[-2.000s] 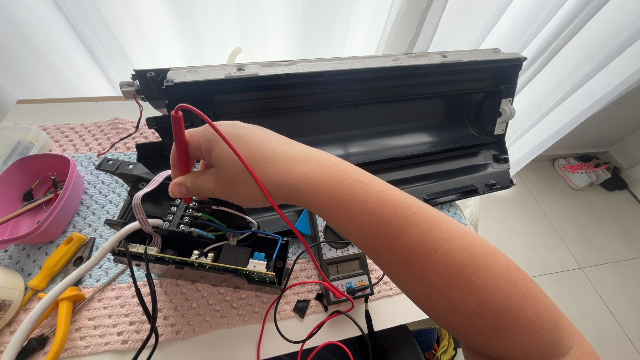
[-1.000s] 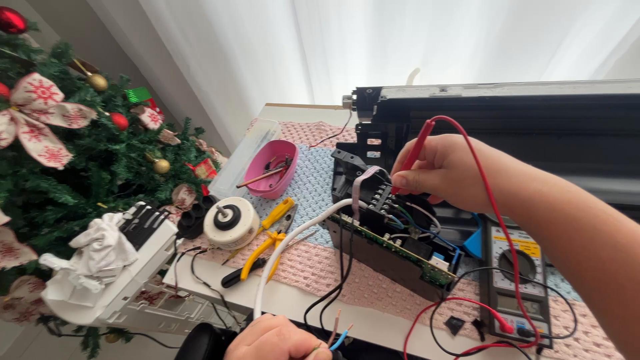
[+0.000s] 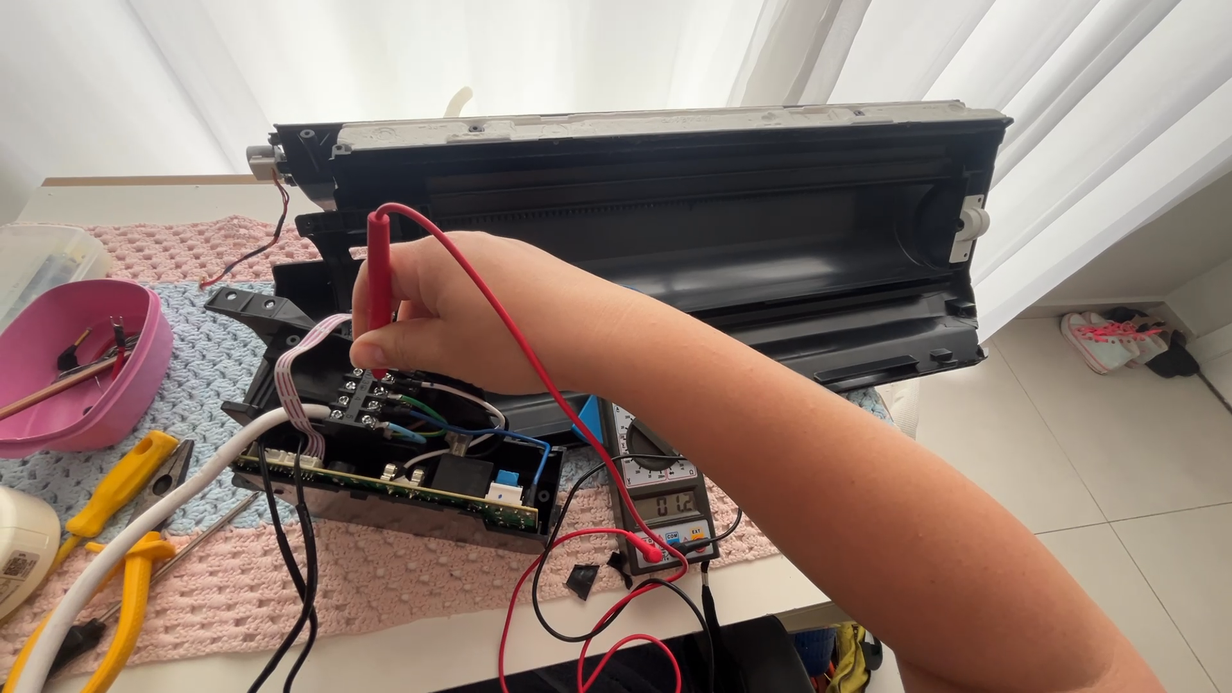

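Note:
My right hand (image 3: 433, 313) grips a red multimeter probe (image 3: 379, 279), held upright with its lower end at the screw terminal block (image 3: 361, 399). The block sits in a black plastic housing beside a circuit board (image 3: 385, 478) with colored wires and a striped ribbon cable (image 3: 300, 375). A thick white cable (image 3: 159, 520) runs to the block. Partly behind my forearm lies a digital multimeter (image 3: 664, 491) with a lit-free grey display showing digits; red and black leads loop from it. My left hand is out of view.
A long black plastic casing (image 3: 693, 221) spans the back of the table. At left are a pink bowl (image 3: 144, 356) with small tools, a yellow-handled screwdriver (image 3: 120, 486), yellow-handled pliers (image 3: 135, 597) and a white round part (image 3: 24, 549). A crocheted cloth (image 3: 366, 587) lies beneath.
The view swung left and came back. My left hand, near bare wire ends at the bottom one second ago, is no longer in view. My right hand keeps the red probe at the terminal block.

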